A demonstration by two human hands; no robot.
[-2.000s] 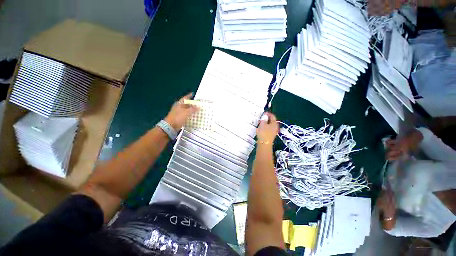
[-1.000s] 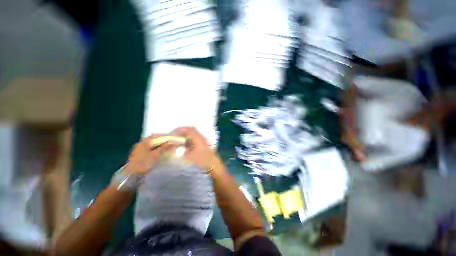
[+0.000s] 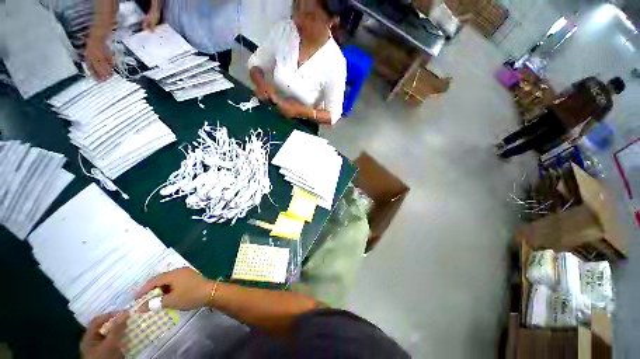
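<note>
A row of overlapped white packs [image 3: 91,245] runs along the table at the lower left. My left hand [image 3: 104,342], partly cut off by the bottom edge, holds a label sheet [image 3: 149,329] with a grid of small yellowish labels over the near packs. My right hand [image 3: 179,289] is at the sheet's upper edge, its fingertips closed on it; something white shows at the thumb. Whether a single label is between the fingers cannot be told. The near end of the pack row is hidden by my hands and the sheet.
White cords [image 3: 221,175] lie heaped mid-table. Spare label sheets [image 3: 261,262], a yellow strip [image 3: 295,214] and a small pack pile [image 3: 309,165] lie near the right edge. More packs [image 3: 116,126] are fanned farther off. A seated person [image 3: 302,70] faces the table; another bends over cartons.
The view has swung right, bringing the floor, a walking area and cartons into sight; the open carton has left view. My hands, apart two seconds ago, are now together at the label sheet.
</note>
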